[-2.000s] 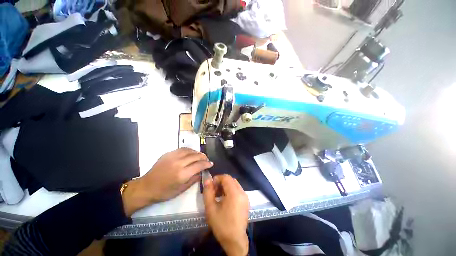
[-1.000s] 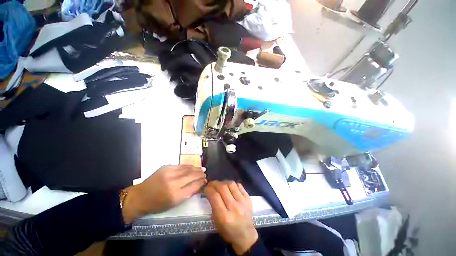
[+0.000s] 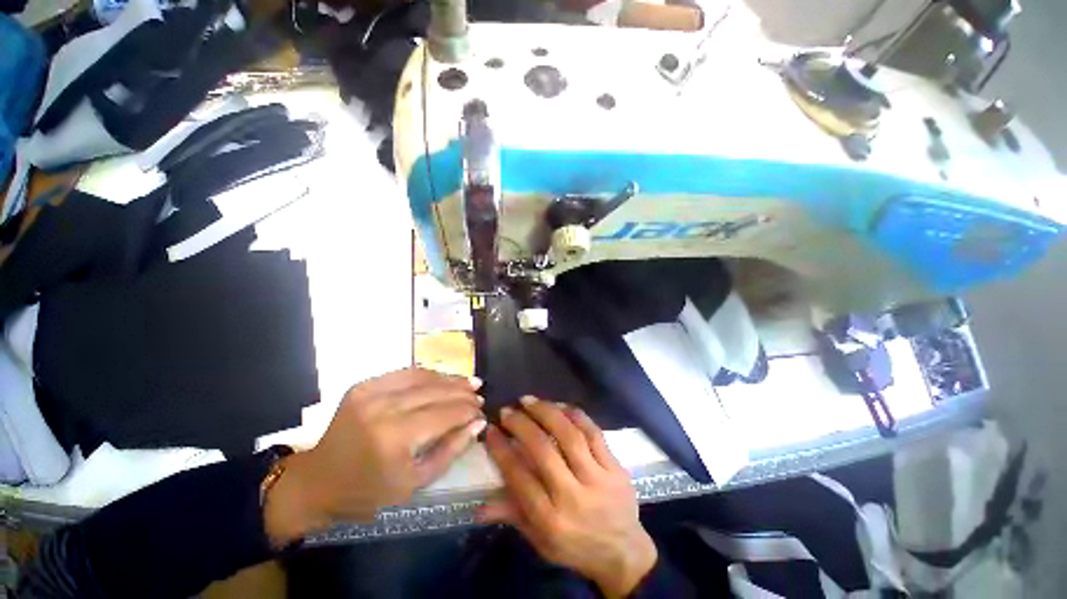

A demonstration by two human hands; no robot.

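Observation:
A black cut panel [image 3: 532, 372] lies under the needle area of the white and light-blue sewing machine [image 3: 702, 176] and runs toward me. My left hand [image 3: 392, 439] pinches the panel's left edge near its front end. My right hand [image 3: 568, 486] lies on the panel's near edge, fingertips close to my left fingertips, pressing on the cloth. The presser foot [image 3: 477, 302] is small and dark; the needle is too small to tell. A narrow strip cannot be made out; my fingers hide the edge.
A stack of black panels [image 3: 176, 351] lies left, with a strip pile [image 3: 240, 152] above it. White and black cloth [image 3: 690, 386] lies right of the panel. A bobbin winder [image 3: 866, 363] sits at right. Measuring tape [image 3: 410, 518] runs along the front edge.
The view has moved closer to the machine. The white piece between my fingers two seconds ago no longer shows. My right hand has flattened onto the panel, its fingers more spread.

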